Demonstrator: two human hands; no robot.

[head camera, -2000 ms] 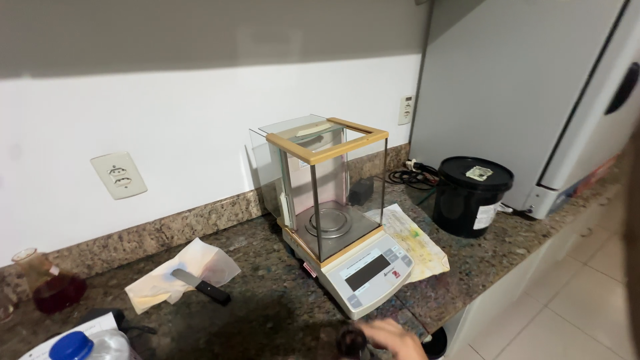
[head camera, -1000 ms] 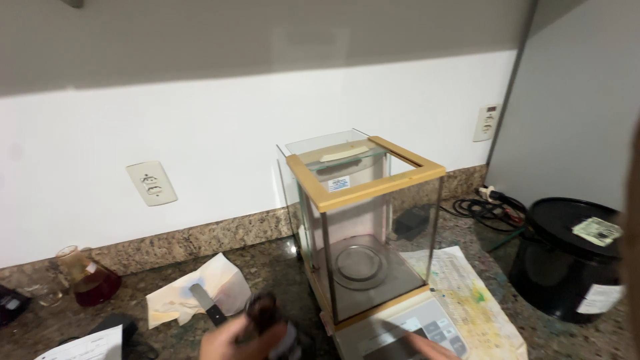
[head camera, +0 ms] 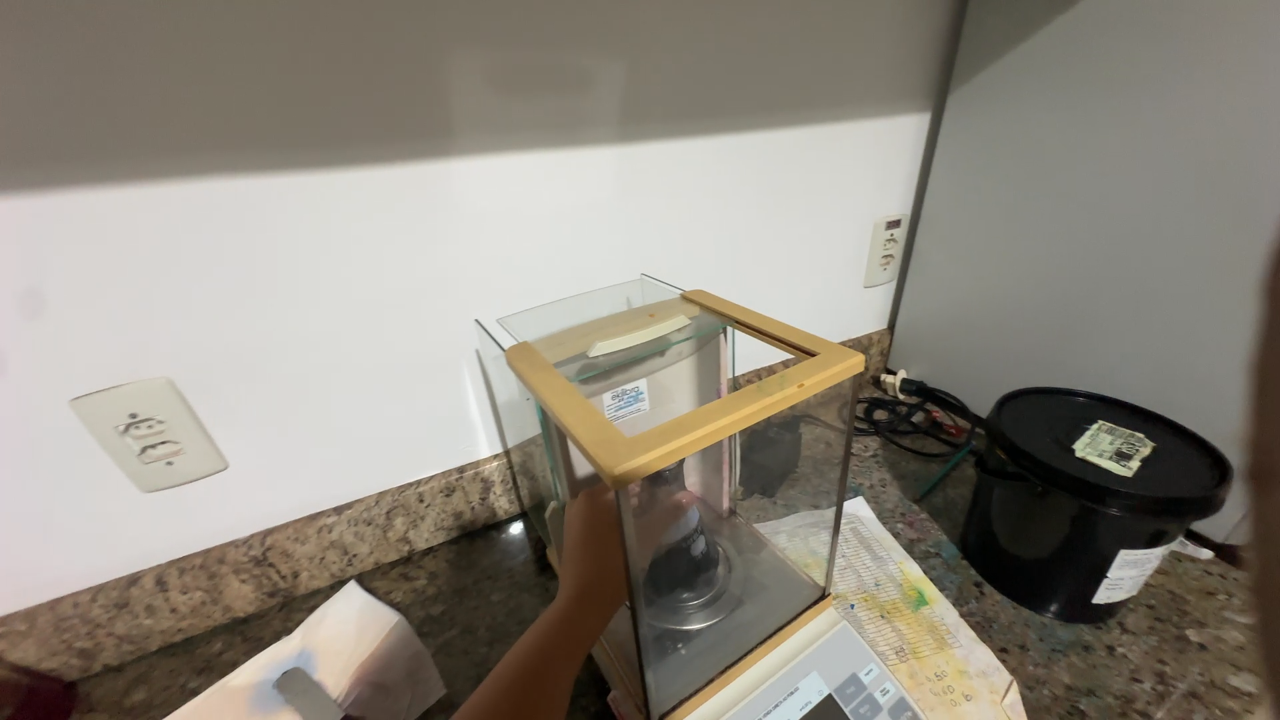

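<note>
My left hand (head camera: 655, 510) reaches through the left side of the analytical balance's glass draft shield (head camera: 740, 560) and grips the neck of a dark flask (head camera: 685, 560). The flask stands upright at the round metal weighing pan (head camera: 700, 600); whether its full weight rests there I cannot tell. The shield has a yellowish top frame (head camera: 690, 425), and its top glass is slid back. The balance's keypad and display (head camera: 820, 690) show at the bottom edge. My right hand is out of view.
A black lidded bucket (head camera: 1040, 540) stands at the right near cables (head camera: 900, 425). Stained printed paper (head camera: 900, 600) lies beside the balance. At the lower left, paper (head camera: 370, 660) holds a spatula blade (head camera: 305, 690). Wall outlets (head camera: 150, 435) are behind.
The left hand has moved from in front of the balance into its chamber with the dark flask, where the pan had nothing on it. The right hand has left the view.
</note>
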